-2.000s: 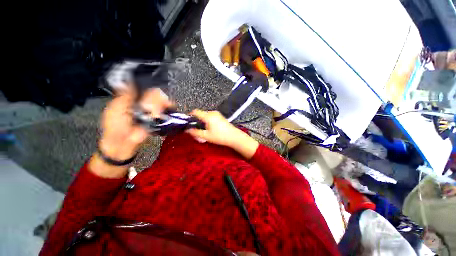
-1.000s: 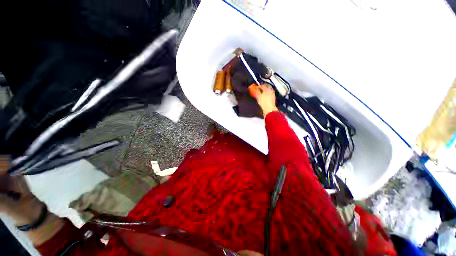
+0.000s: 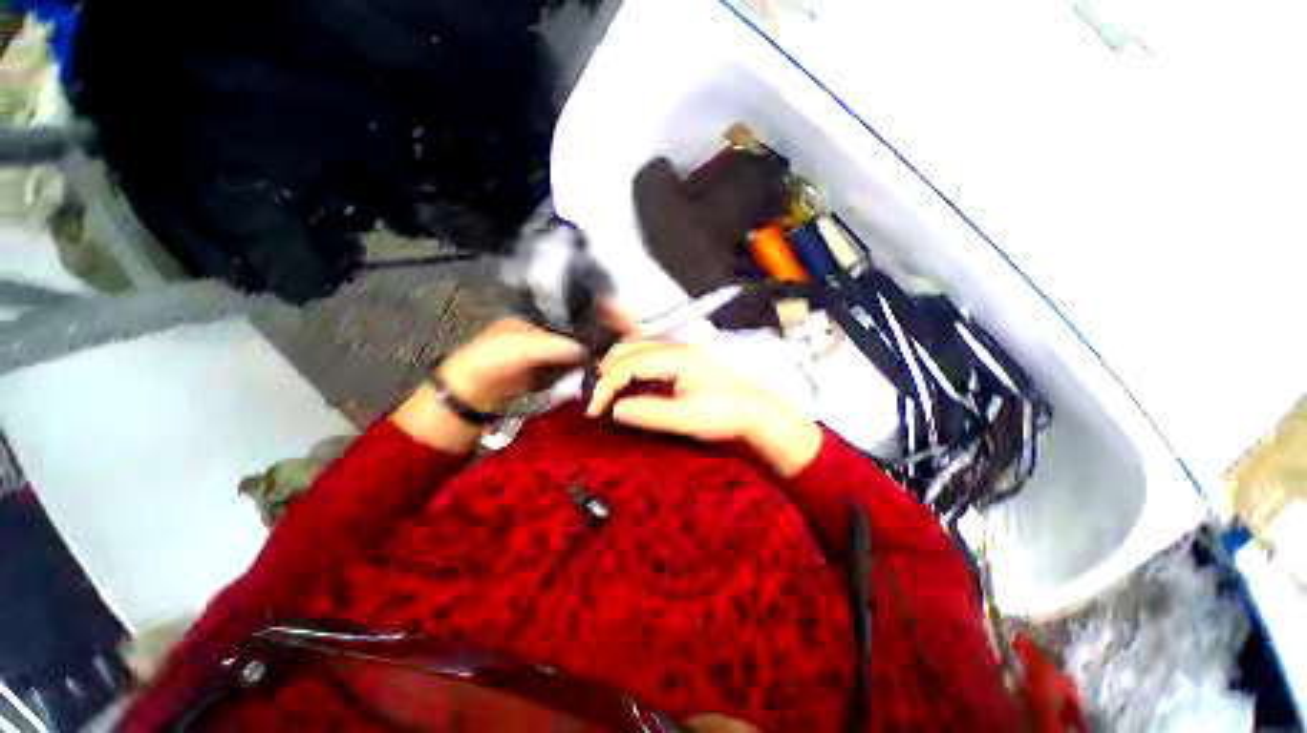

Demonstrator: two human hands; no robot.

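Note:
My left hand (image 3: 502,368), with a dark wristband, and my right hand (image 3: 691,394) are close together above my lap. Between them they hold a blurred black-and-white striped strip (image 3: 576,287); its bunched end sticks up past the fingers. More black-and-white striped strips (image 3: 932,365) lie tangled in the white tray (image 3: 1104,494) to the right. An orange thread spool (image 3: 777,254) lies in the tray beside them, near a dark brown cloth piece (image 3: 702,215).
A large black fabric bundle (image 3: 330,129) fills the upper left. A pale board-like surface (image 3: 172,444) is at the left. The white table (image 3: 1003,129), with a blue edge line, is at the upper right. Crinkled plastic (image 3: 1168,659) lies at the lower right.
My left hand has come from the far lower left to the middle. My right hand has left the tray and joined it. The long striped strips no longer stretch across the left side.

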